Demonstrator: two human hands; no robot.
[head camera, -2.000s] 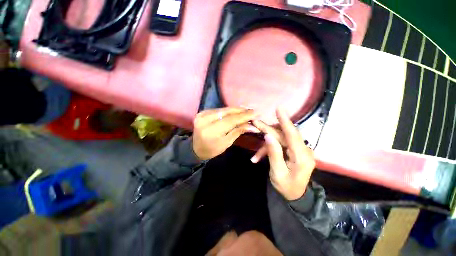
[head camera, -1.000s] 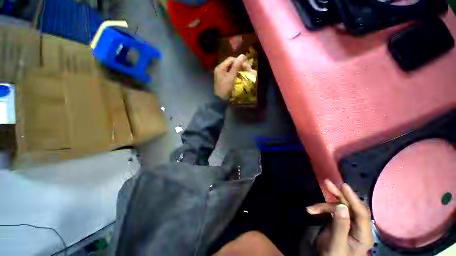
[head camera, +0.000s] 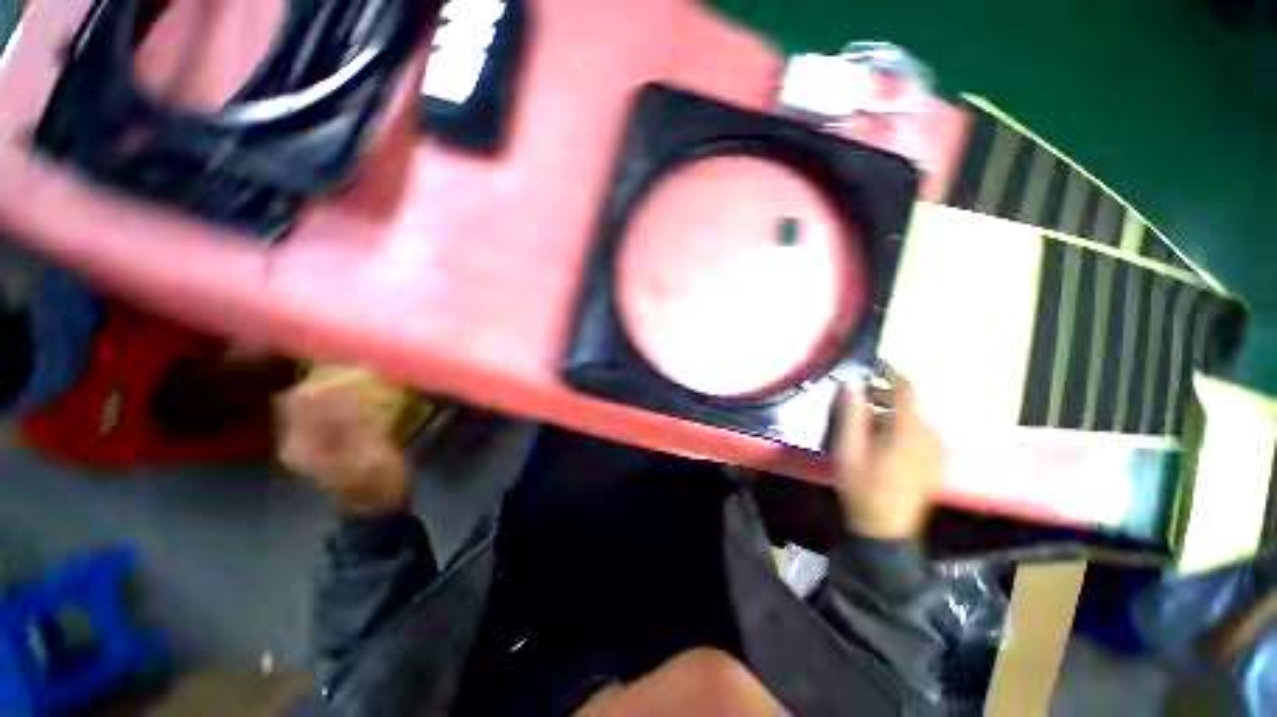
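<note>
A square black plastic frame (head camera: 598, 315) with a large round opening lies on the pink foam sheet (head camera: 469, 294). My right hand (head camera: 889, 455) is at the frame's near right corner, fingers apart; nothing held shows. My left hand (head camera: 336, 441) is strongly blurred, below the bench's near edge, beside a yellow crumpled heap (head camera: 367, 381); whether it holds anything cannot be told. Right of the frame lies a sheet of black foam strips (head camera: 1106, 336) with a bare cream liner area (head camera: 966, 287).
Overlapping black frames (head camera: 168, 161) lie at the bench's left end, beside a smartphone (head camera: 483, 77). A white charger (head camera: 826, 84) with cord is behind the frame. A red object (head camera: 119, 413) and blue stool (head camera: 70, 623) stand lower left. A cardboard flap (head camera: 1036, 637) is below the bench.
The view has swung back from the floor and cartons to the bench. My left hand has moved up from the yellow heap towards the bench edge. My right hand is now at the frame's near right corner.
</note>
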